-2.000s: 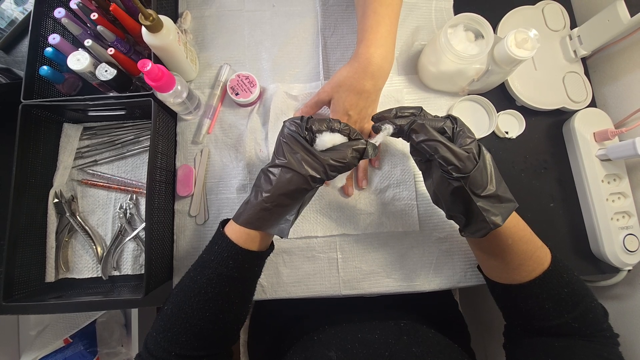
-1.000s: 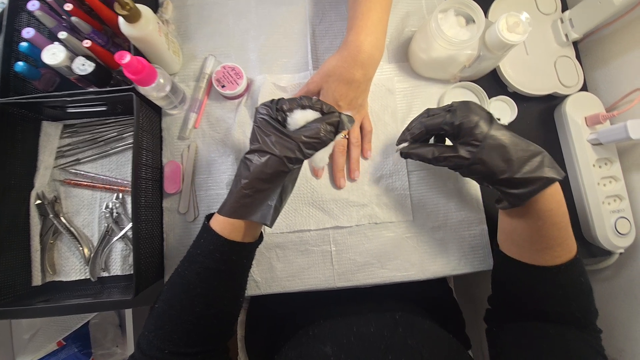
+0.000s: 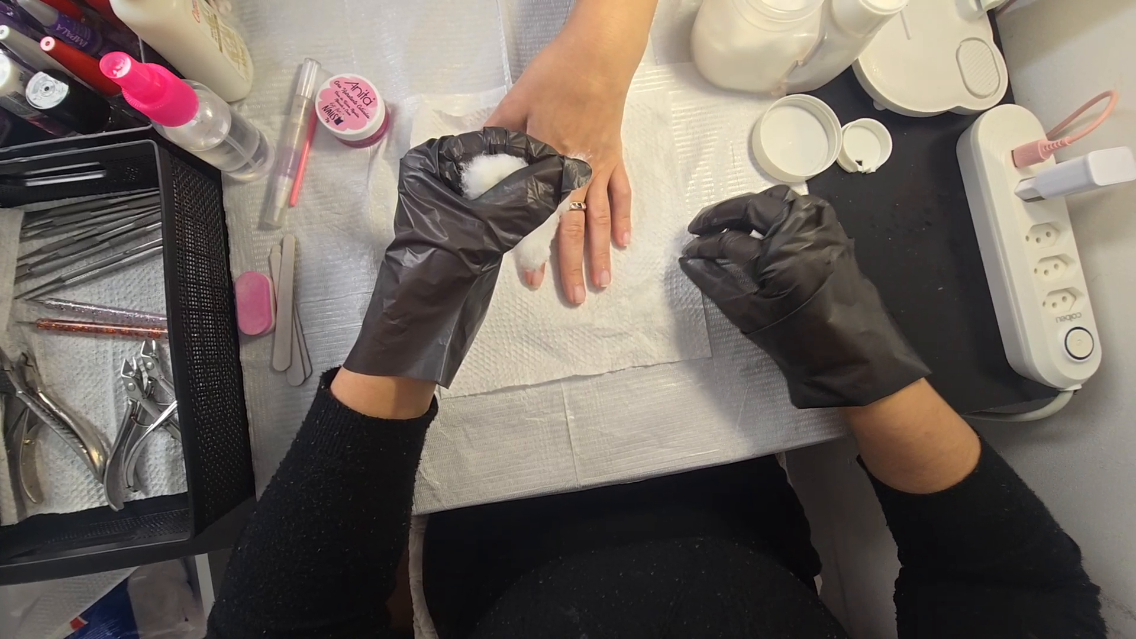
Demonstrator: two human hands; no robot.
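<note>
Both of my hands wear loose black gloves. My left hand [image 3: 484, 213] is closed around a wad of white cotton [image 3: 490, 174], which shows between its fingers. Its fingertips touch the other person's hand [image 3: 581, 133], which lies palm down on a white paper towel [image 3: 612, 328] with a ring on one finger. More cotton [image 3: 534, 248] hangs below my left hand, beside that person's fingers. To the right, over the towel's edge, my right hand [image 3: 781, 266] has its fingers curled; a small white bit shows between them, too hidden to identify.
A black basket [image 3: 209, 355] with metal nippers [image 3: 142, 417] and slim tools stands left. Near it are a pink-capped spray bottle [image 3: 186, 115], a pink-lidded jar [image 3: 352, 110] and nail files [image 3: 284, 306]. White jars [image 3: 754, 44], lids [image 3: 796, 138] and a power strip [image 3: 1029, 248] stand right.
My right hand has moved right and down, away from my left hand and the person's hand, where it was two seconds ago. My left hand keeps the cotton.
</note>
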